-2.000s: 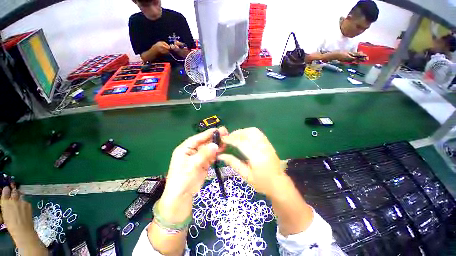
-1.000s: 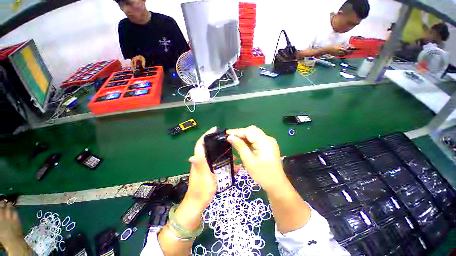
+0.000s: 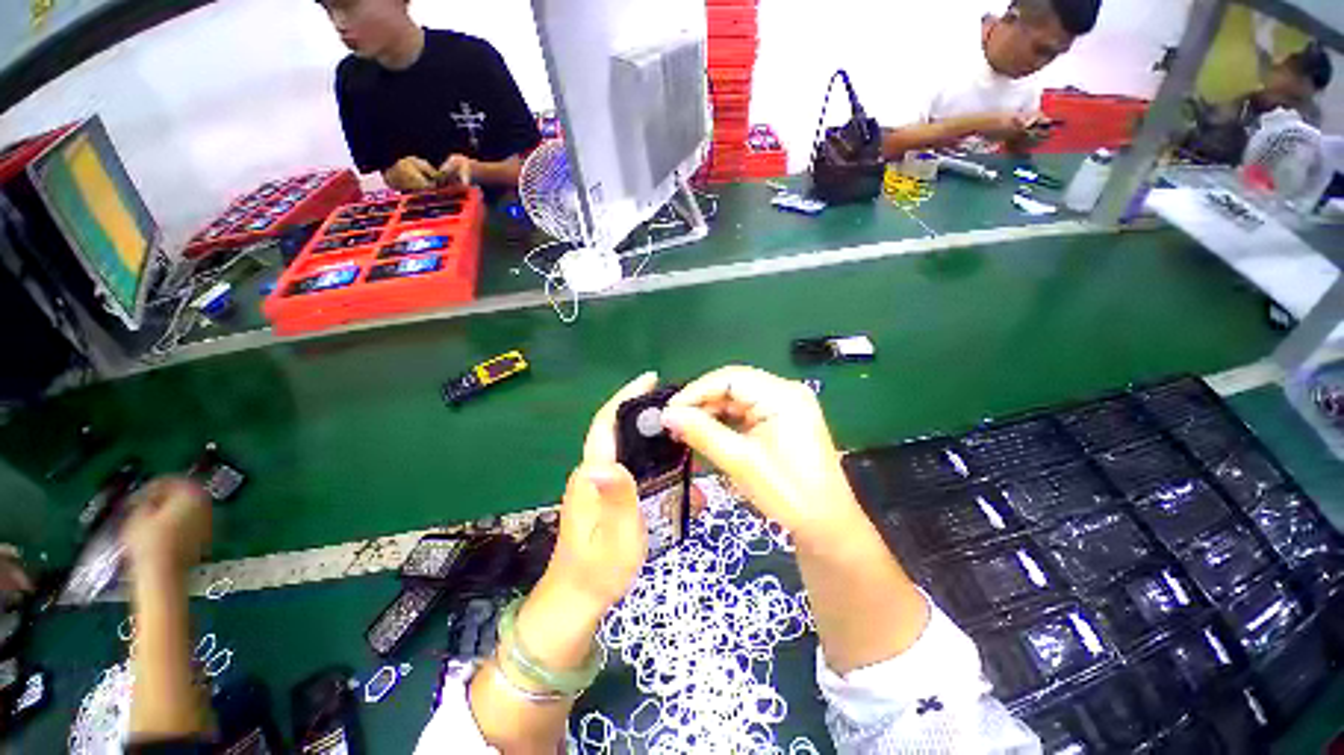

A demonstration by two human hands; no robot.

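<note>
A black handset [image 3: 666, 494] is held upright over the ring heap, with a pale round disc [image 3: 650, 422] at its upper end. My left hand [image 3: 602, 509] wraps around its left side. My right hand [image 3: 759, 443] has thumb and forefinger pinched at the disc's right edge; whether they hold anything is hidden. White rings [image 3: 693, 634] lie in a loose heap below my hands.
A black compartment tray [image 3: 1091, 561] lies at right. Dark handsets [image 3: 406, 612] lie left of the heap. A yellow-and-black handset [image 3: 485, 378] and another handset [image 3: 834, 350] lie on the green belt. A neighbour's hand [image 3: 165, 524] reaches in at far left.
The handset's upper end now shows a pale disc, with my right fingers at it. The belt handsets have shifted left. The neighbour's arm has reached in towards the belt.
</note>
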